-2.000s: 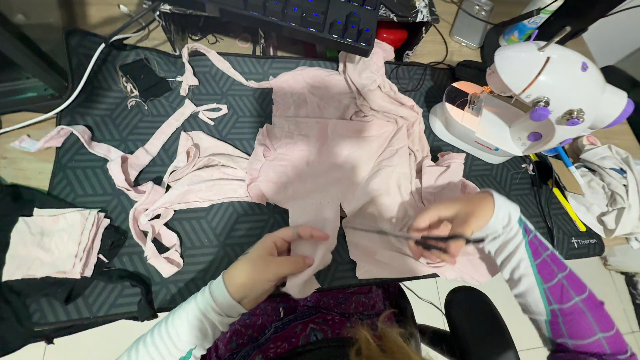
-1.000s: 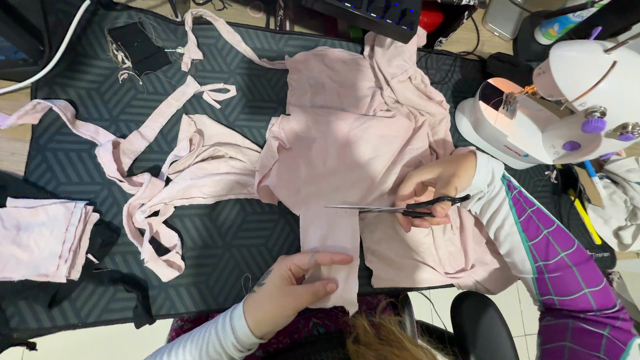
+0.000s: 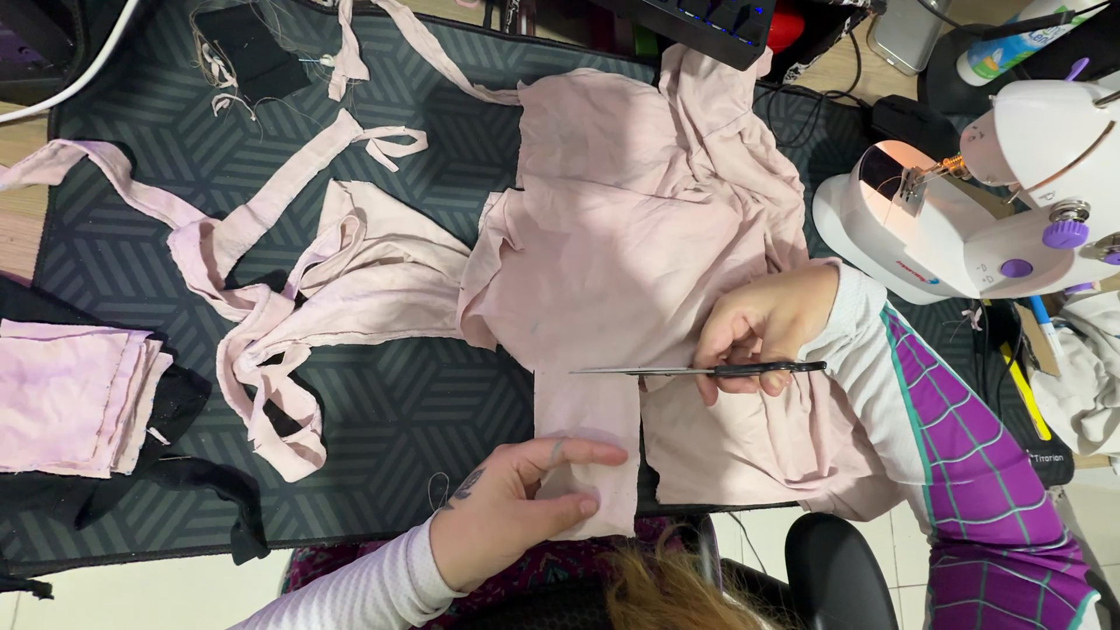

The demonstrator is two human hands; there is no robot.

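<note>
Pale pink fabric [image 3: 604, 236] lies spread over the dark patterned mat. A straight strip of it [image 3: 586, 407] runs down toward the mat's near edge. My left hand [image 3: 525, 503] pinches the lower end of that strip between thumb and fingers. In my right hand [image 3: 761, 328] is a pair of black-handled scissors [image 3: 744, 369]; their blades point left across the top of the strip and look nearly closed. Whether they are cutting into the cloth cannot be told. Left of the main piece lie a crumpled pink piece [image 3: 376, 297] and long narrow pink bands [image 3: 289, 166].
A white and purple sewing machine [image 3: 1006, 201] stands at the right. Folded pink pieces [image 3: 70, 398] rest on black cloth [image 3: 184, 394] at the left. A keyboard [image 3: 700, 22] is at the far edge. Tangled threads and a small black item [image 3: 249, 52] lie upper left.
The strip hanging by my left hand two seconds ago now lies flatter and straighter. The scissors have moved from beside the strip to across its top. The view has moved closer.
</note>
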